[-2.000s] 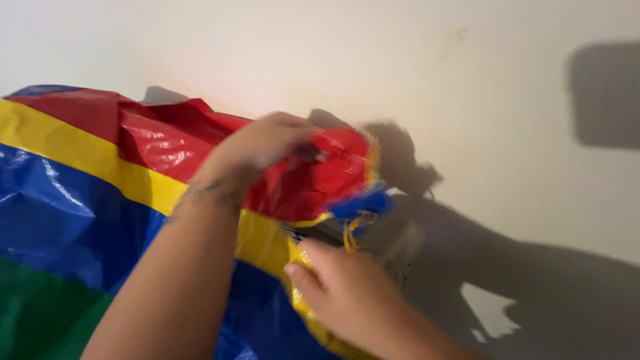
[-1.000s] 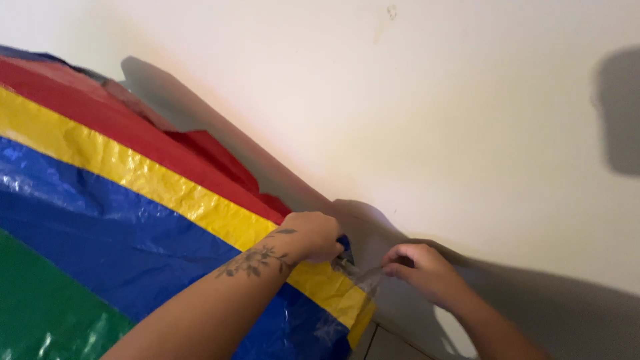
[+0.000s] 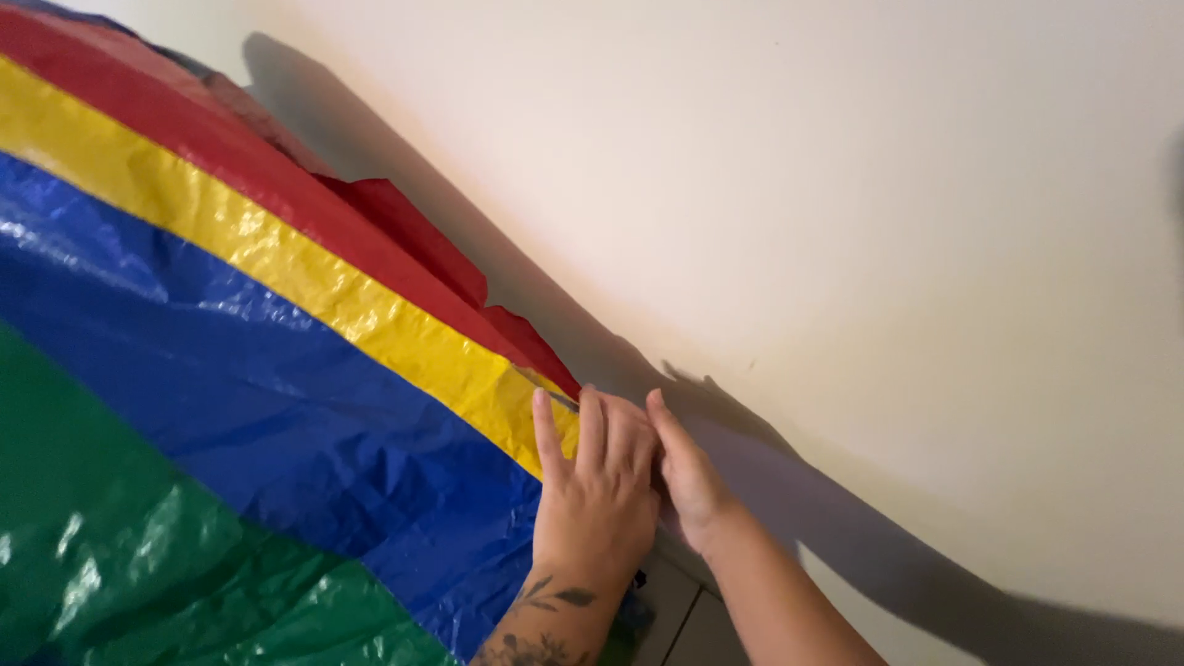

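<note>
A large sheet of glossy plastic [image 3: 305, 388], striped red, yellow, blue and green, spreads over the left side and narrows to an edge near the middle. My left hand [image 3: 601, 462], on the tattooed arm, lies over the end of the yellow stripe, little finger spread on it and the other fingers bent at the sheet's edge. Directly to its right, my right hand [image 3: 686, 472] meets it with the thumb raised. The palm and most fingers of the right hand are hidden behind the left one, so what it holds does not show.
A pale wall [image 3: 832, 231] fills the upper right, with shadows of the sheet and arms across it. Grey floor tiles [image 3: 689, 610] show below the hands, between the forearms. A small dark thing by the left wrist is too unclear to name.
A second ago the hands were apart at the sheet's corner; now they are together. The red end, bunched up in the hands two seconds ago, now lies stretched along the yellow stripe.
</note>
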